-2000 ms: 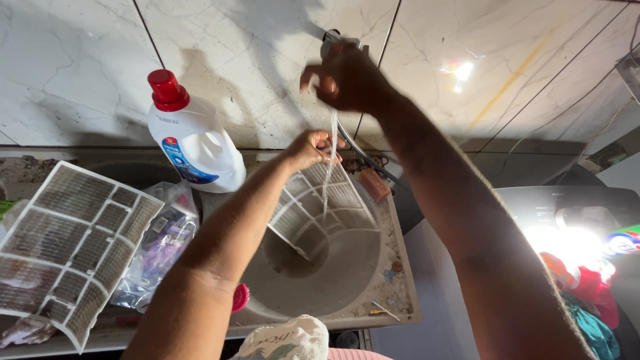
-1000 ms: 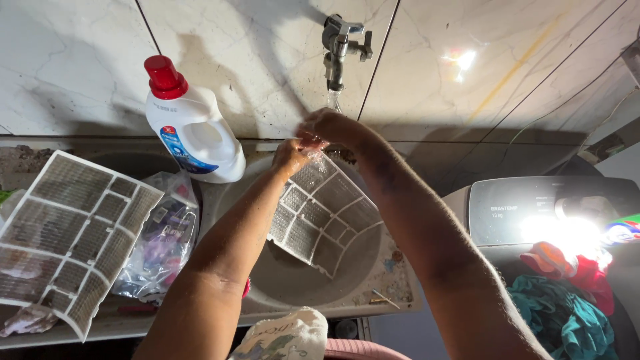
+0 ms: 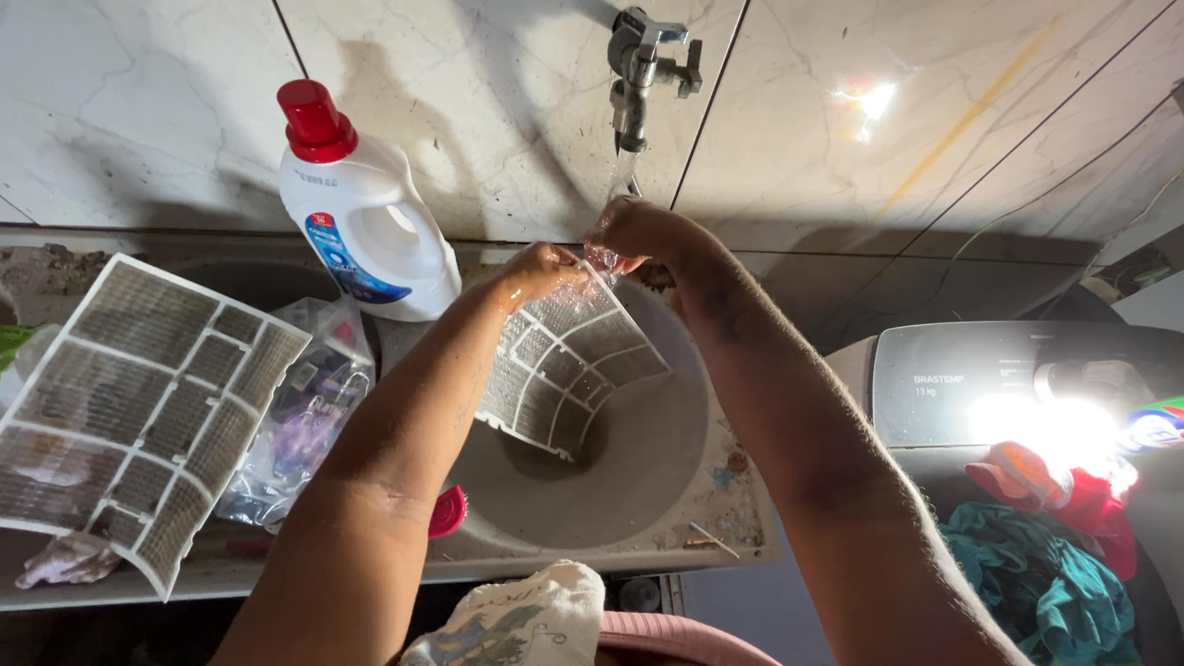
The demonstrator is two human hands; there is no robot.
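A white mesh air-conditioner filter (image 3: 564,370) hangs tilted over the round sink basin (image 3: 647,481). My left hand (image 3: 541,276) grips its upper edge. Beside it, under the running metal tap (image 3: 634,111), my right hand (image 3: 624,236) is bent in the stream at the filter's top corner; whether its fingers hold the filter cannot be told. Water splashes over both hands. A second mesh filter (image 3: 139,398) lies at the left, across the other basin. Left of the tap stands a white detergent bottle (image 3: 370,222) with a red cap.
A clear plastic bag (image 3: 310,416) lies between the filters. A red brush (image 3: 449,511) sits at the basin's front left. At right is a washing machine (image 3: 962,384) with teal cloth (image 3: 1045,583) and red cloth (image 3: 1096,518). A pink tub (image 3: 684,638) and a printed cloth (image 3: 518,620) are at the bottom.
My right hand has come down from the tap into the water by the filter's top edge. My left hand still holds the filter, whose angle in the basin has shifted.
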